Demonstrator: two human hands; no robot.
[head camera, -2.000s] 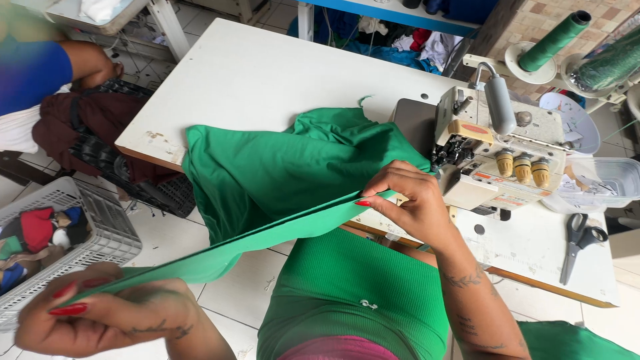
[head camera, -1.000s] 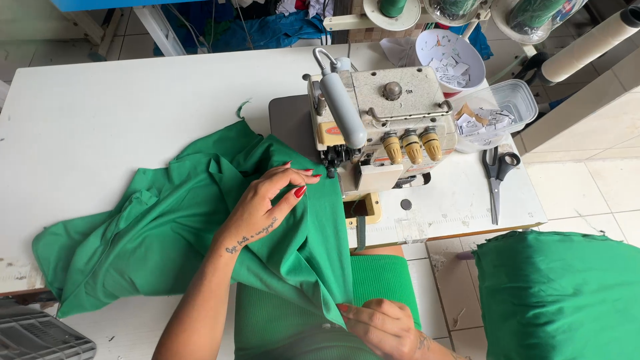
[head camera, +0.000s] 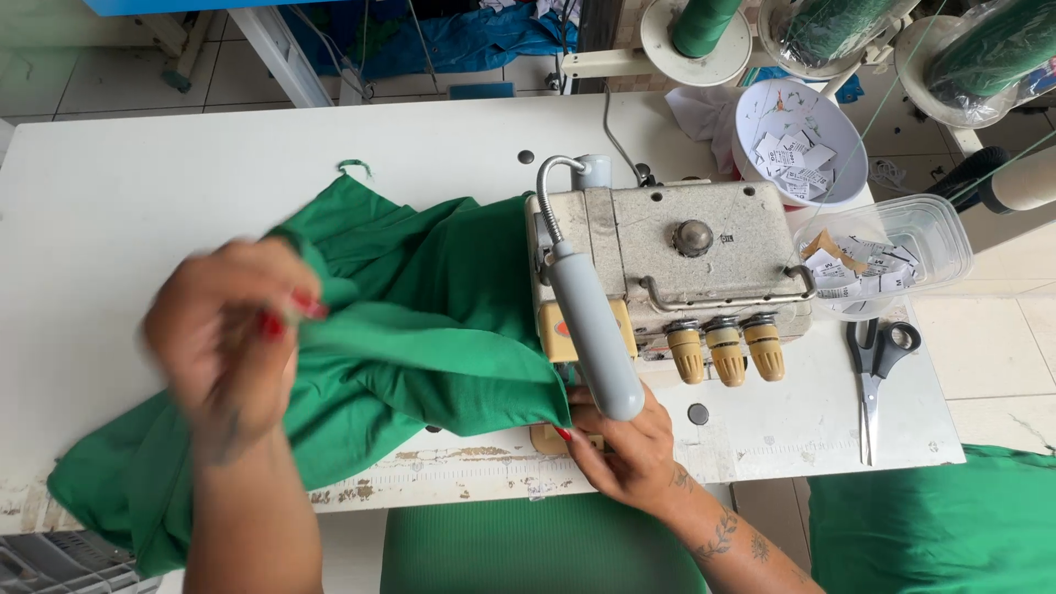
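Observation:
Green fabric (head camera: 445, 363) lies in folds across the white sewing table, its right end at the needle area of an overlock sewing machine (head camera: 693, 239). My left hand (head camera: 239, 330), blurred, is raised at the left with a strip of the fabric pinched between thumb and fingers. Beside the presser area, my right hand (head camera: 623, 445) grips the fabric's corner edge; its fingertips are partly hidden behind the grey lamp (head camera: 594, 330) on its flexible neck. Three tan tension knobs (head camera: 726, 353) stick out from the machine's front.
Black-handled scissors (head camera: 870, 388) lie right of the machine. Behind them stand a clear plastic container (head camera: 940, 239) and a white bowl (head camera: 846, 140), both holding small labels. Green thread cones (head camera: 705, 25) stand at the back right. More green fabric (head camera: 924, 520) is at the lower right.
My right hand has moved up from the fabric's lower edge to the machine's needle area. My left hand has moved left, away from the machine, lifting a strip of fabric.

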